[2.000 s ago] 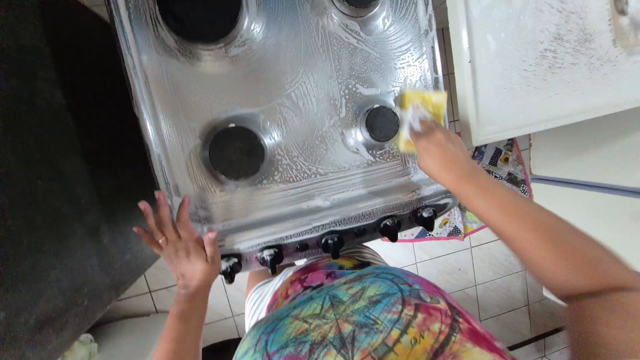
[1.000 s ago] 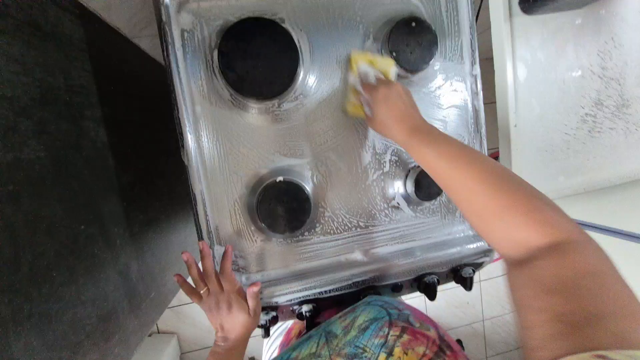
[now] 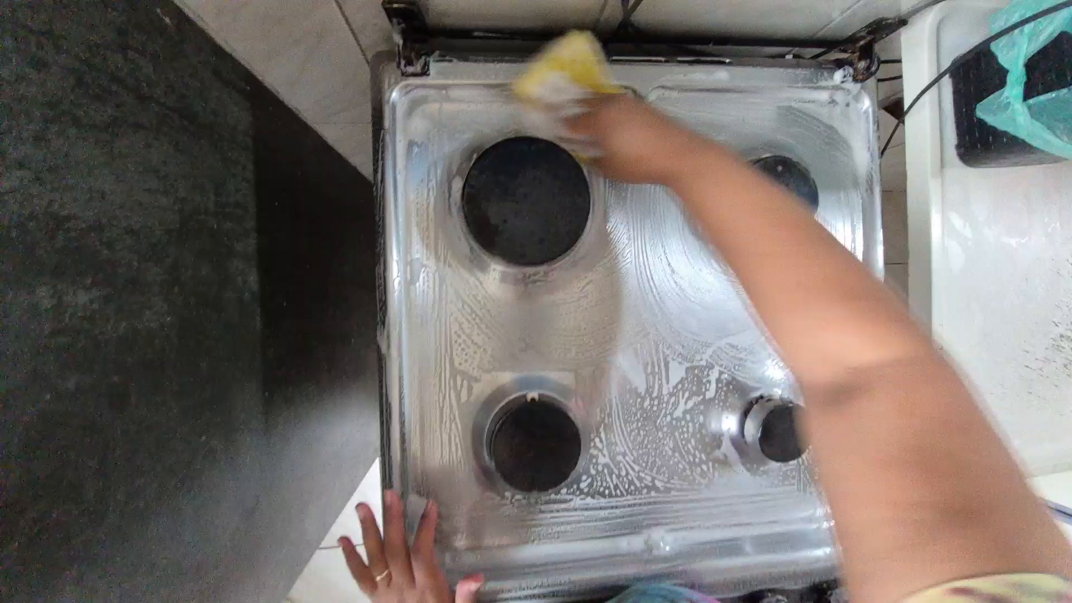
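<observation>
A soapy metal gas stovetop (image 3: pixel 553 327) with round black burner caps fills the middle of the head view. My right hand (image 3: pixel 624 138), blurred, grips a foamy yellow sponge (image 3: pixel 565 71) at the stove's back edge, just above the large back left burner cap (image 3: pixel 526 201). My left hand (image 3: pixel 410 557), with a ring on one finger, lies with fingers spread at the front left corner of the stove, holding nothing. The front left burner cap (image 3: pixel 534 442) is in full view. My right forearm partly covers the two right burner caps.
A dark panel (image 3: pixel 126 293) stands along the left. Black hinges (image 3: pixel 410 38) and cables (image 3: pixel 925 79) are at the back. On the right is a white sink or counter (image 3: pixel 997 276) bearing a black container (image 3: pixel 1017 109) with a green plastic bag (image 3: pixel 1030 67).
My right hand has moved with the sponge from the stove's right side, across its middle, to the back edge. My left hand remains at the front left corner. The view has shifted towards the back.
</observation>
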